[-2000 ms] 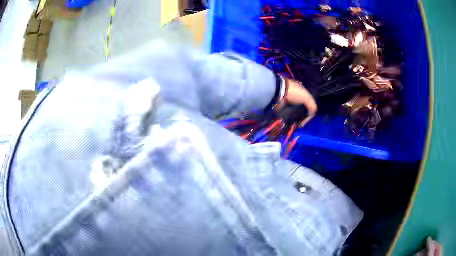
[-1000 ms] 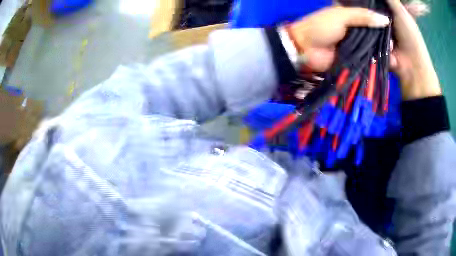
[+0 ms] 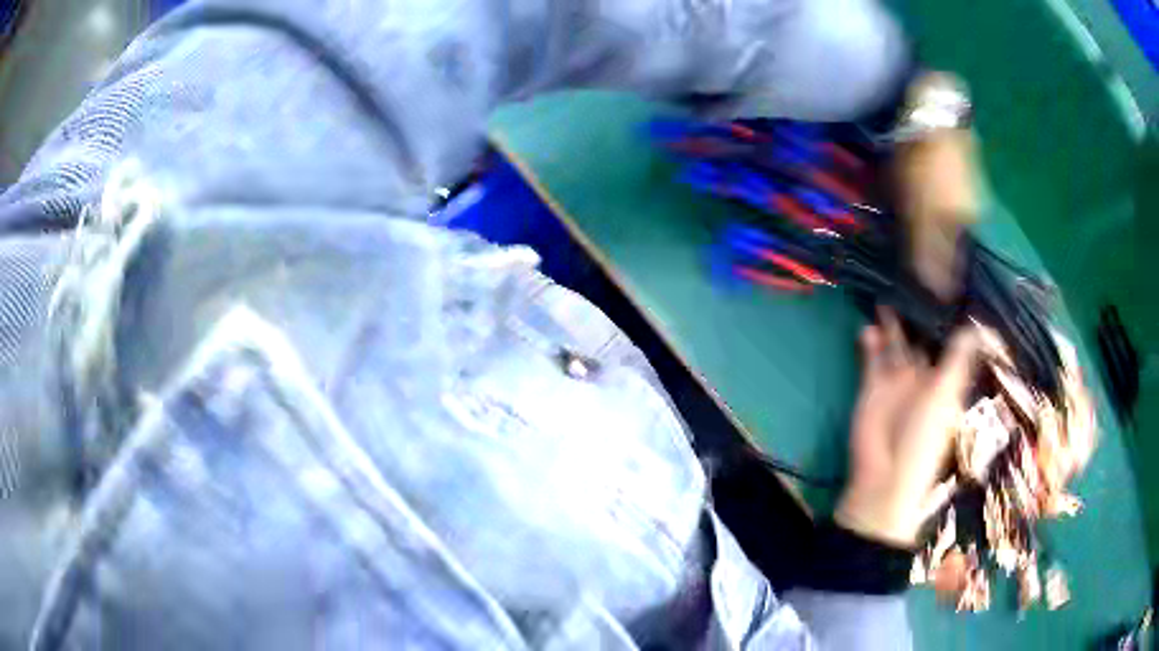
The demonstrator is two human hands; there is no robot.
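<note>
A bundle of black cables (image 3: 877, 248) lies on the green work surface (image 3: 775, 363). Its blue connectors (image 3: 737, 248) and short red sections fan out toward the upper left, and its copper terminals (image 3: 1004, 471) spread at the lower right. My left hand (image 3: 938, 210), blurred, comes from the top and lies across the black cables; its fingers and grip cannot be made out. My right hand (image 3: 896, 420) comes from the bottom, beside the copper ends, with fingers apart and fingertips at the cables. Some cables are hidden under the hands.
A small dark piece (image 3: 1118, 363) lies on the green surface to the right of the bundle. The surface's edge runs diagonally beside my jacket. A blue bin part (image 3: 508, 216) shows below that edge. Another blue object (image 3: 1140, 26) is at the upper right corner.
The view has turned from the blue bin to the green surface. The cable bundle, held between both hands a second ago, now lies on the surface. My right hand's fingers have spread.
</note>
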